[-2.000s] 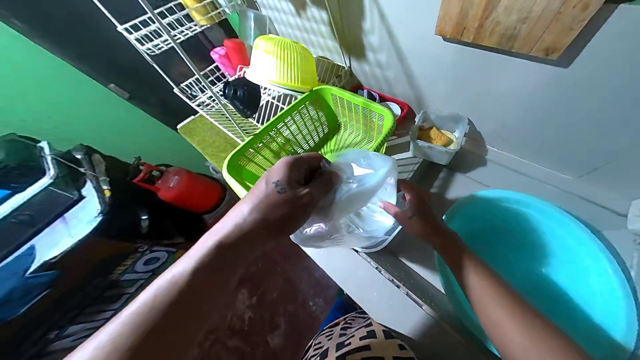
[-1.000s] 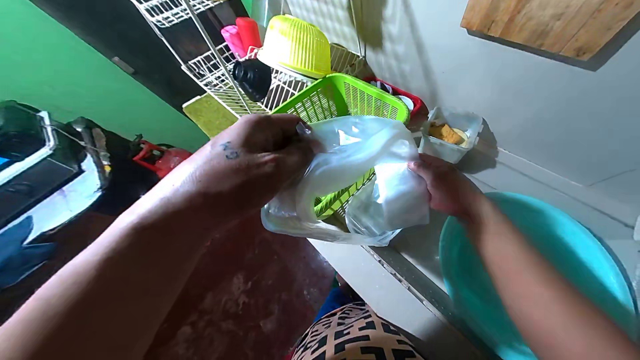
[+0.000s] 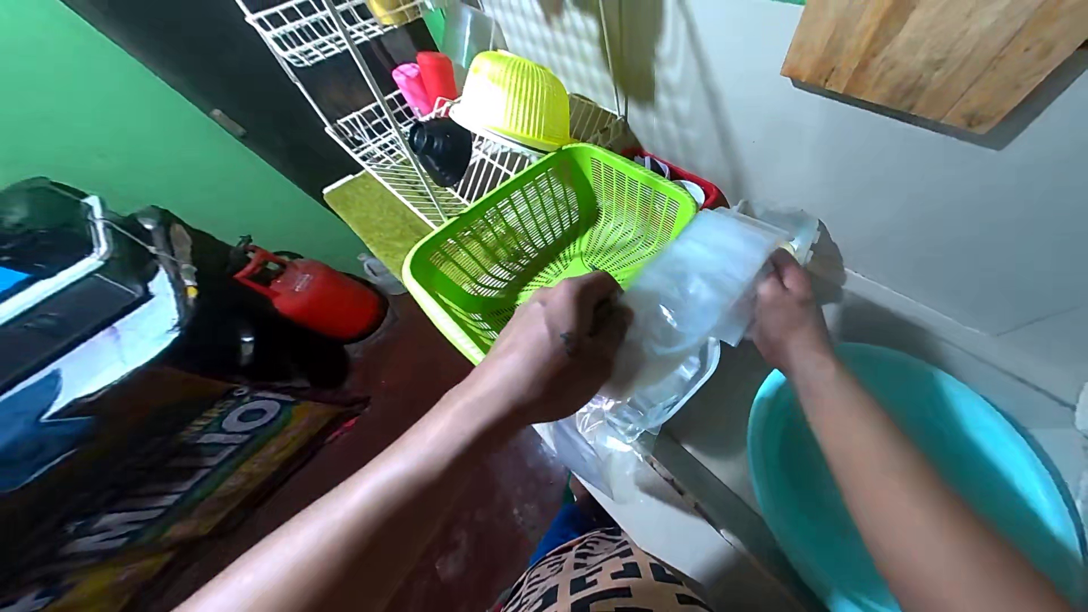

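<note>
My left hand (image 3: 569, 344) is closed on one side of a clear plastic bag (image 3: 680, 297), in the middle of the view. The other side of the bag is pinched in my right hand (image 3: 786, 306), so it stretches between the two hands, blurred in part. Below it, more clear plastic (image 3: 620, 425) lies at the counter's edge; whether it is a separate piece I cannot tell. Just behind my left hand is a green plastic basket (image 3: 450, 314) with slotted sides. My left fingertips are hidden.
A turquoise basin (image 3: 918, 476) sits on the counter at the right. Behind the basket, a white wire rack (image 3: 382, 161) holds a yellow slotted bowl (image 3: 514, 98). A red gas cylinder (image 3: 327, 297) stands at the left. A wooden board (image 3: 926, 59) is on the wall.
A second ago the bag was spread wide between my hands; now it is drawn narrower, and my right hand has moved up and away. More of the green basket shows.
</note>
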